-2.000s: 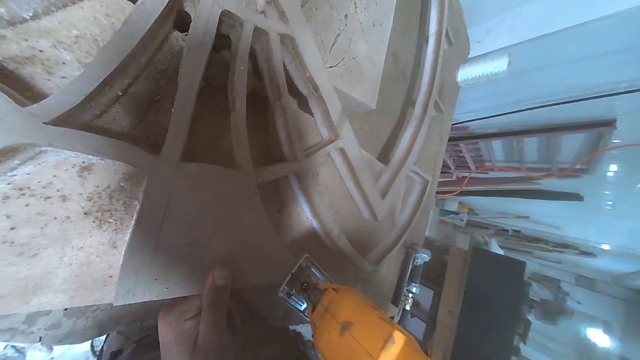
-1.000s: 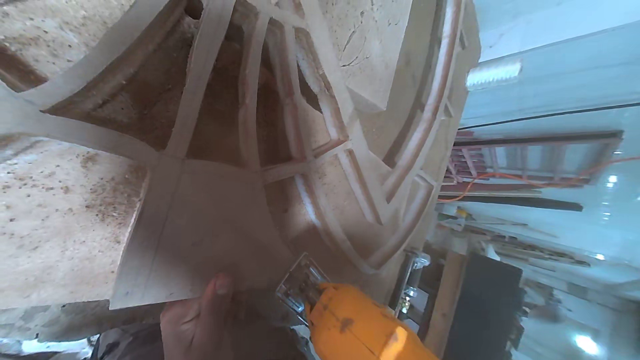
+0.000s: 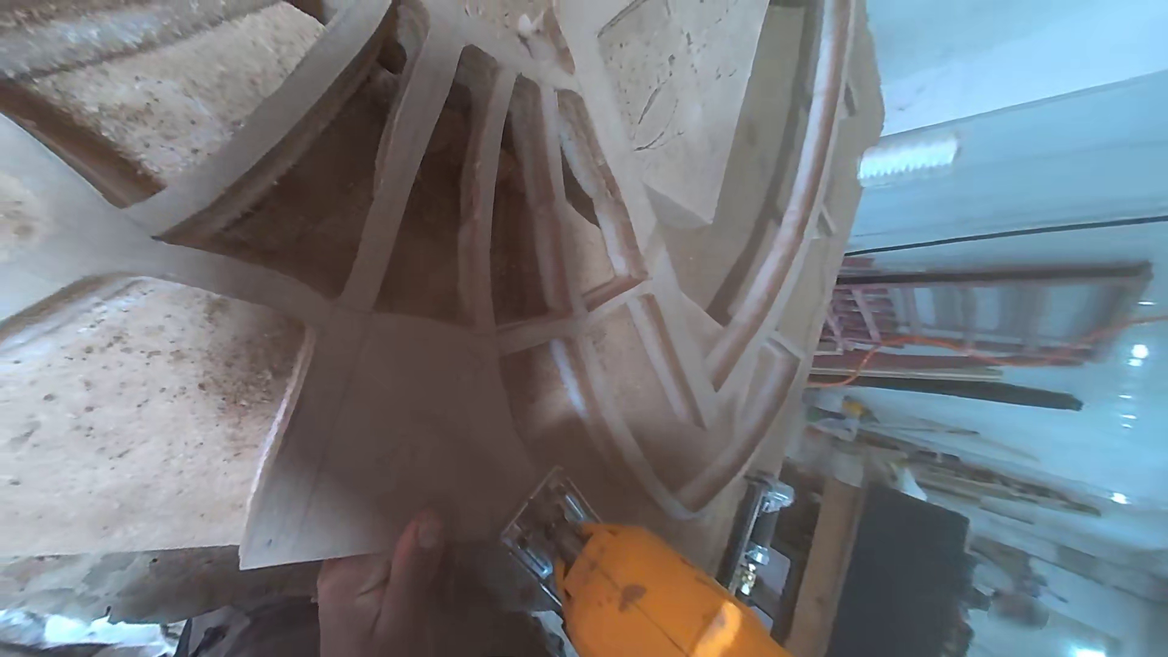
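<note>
My left hand (image 3: pixel 392 584) is at the near edge of a flat cut-out wooden fretwork panel (image 3: pixel 401 429), its thumb on the top face and its other fingers partly hidden. Just right of it, an orange jigsaw (image 3: pixel 652 593) rests its metal base plate (image 3: pixel 552 534) at the panel's near edge. The blade cannot be made out. My right hand is not visible, and the rear of the jigsaw is cut off by the frame. A faint line runs along the panel left of the thumb.
Under the fretwork lie pale, speckled boards (image 3: pixel 137 411). A metal clamp or fitting (image 3: pixel 757 538) stands right of the jigsaw, beside a wooden beam (image 3: pixel 826 557) and a dark box-like object (image 3: pixel 912 575). Framed panels (image 3: pixel 995 310) and an orange cord (image 3: pixel 949 342) are farther right.
</note>
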